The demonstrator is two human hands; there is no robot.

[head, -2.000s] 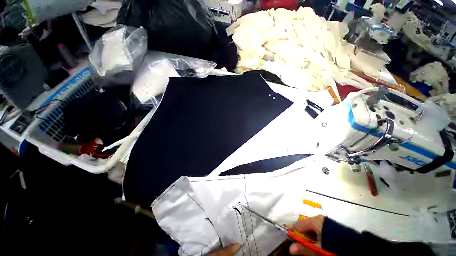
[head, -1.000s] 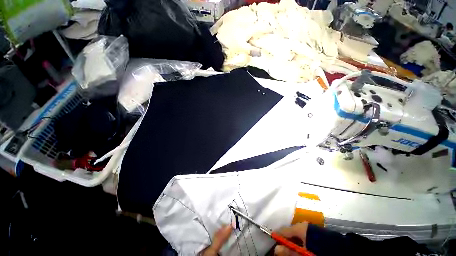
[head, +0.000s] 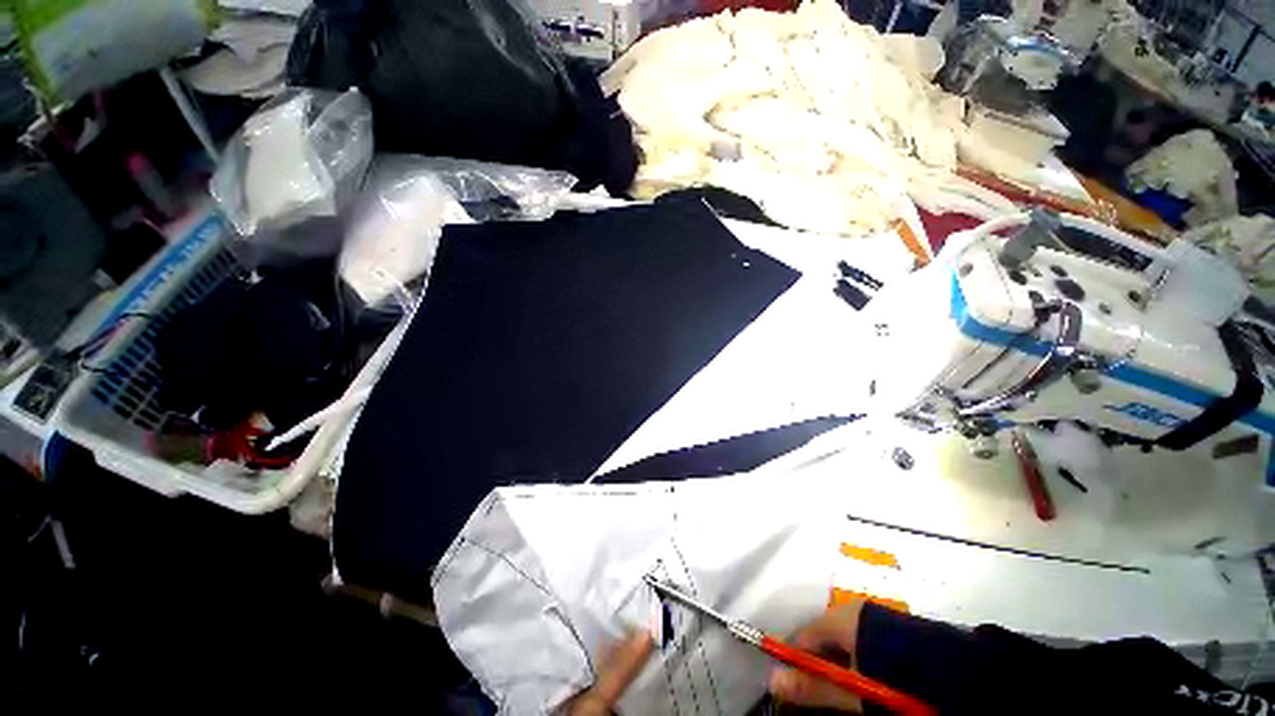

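The garment panel lies dark side up [head: 559, 336] on the table, with its pale reverse [head: 524, 574] folded toward me. A dark slot, the pocket opening [head: 666, 616], shows in the pale part between stitched lines. My right hand [head: 825, 655] holds red-handled shears [head: 825, 674], their tips at the top end of the slot. The blades look closed or nearly so. My left hand [head: 615, 674], cut off by the bottom edge, has its fingers on the pale cloth just left of the slot; whether it pinches the cloth is unclear.
The white sewing machine [head: 1091, 350] stands at right, with small red snips [head: 1032, 473] on its bed. Orange tape [head: 867, 599] is at the table edge. A plastic basket [head: 182, 469] and plastic bags [head: 294, 168] are left. A cream cloth pile [head: 797, 112] is behind.
The shear tips have stayed near the slot's top end while the slot has come to show wider and darker. My left fingers have moved up beside it. The camera view has shifted slightly.
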